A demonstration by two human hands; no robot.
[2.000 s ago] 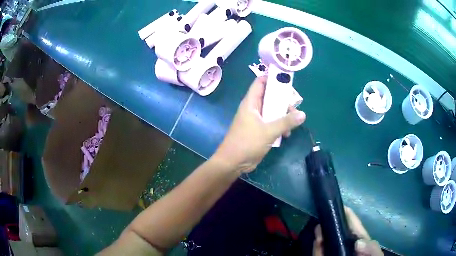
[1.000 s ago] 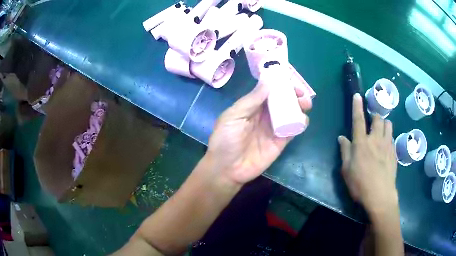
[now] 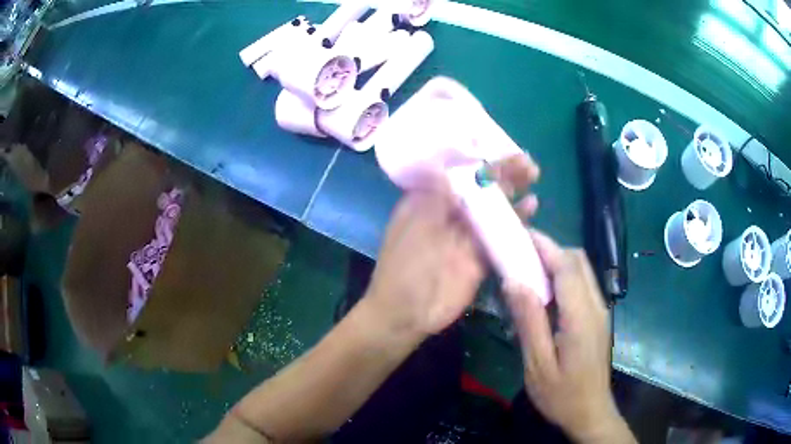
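Note:
A pink fan body (image 3: 442,130) is held over the near edge of the green bench, its barrel head up and left and its handle slanting down right. My left hand (image 3: 429,251) grips it under the head and along the handle. My right hand (image 3: 564,338) holds the lower end of the handle. Both hands and the fan are slightly blurred. A black electric screwdriver (image 3: 598,186) lies on the bench to the right of the fan, its bit pointing away from me.
Pink fan bodies (image 3: 334,82) are piled at the back left. Several white fan ducts (image 3: 642,154) stand at the right. A pale rail (image 3: 555,52) runs along the far side. An open brown carton (image 3: 208,260) with pink bodies is on the floor at left.
The screwdriver, in my right hand two seconds ago, now lies released on the bench. My right hand has moved left onto the handle. The fan body has turned and tilted in my left hand.

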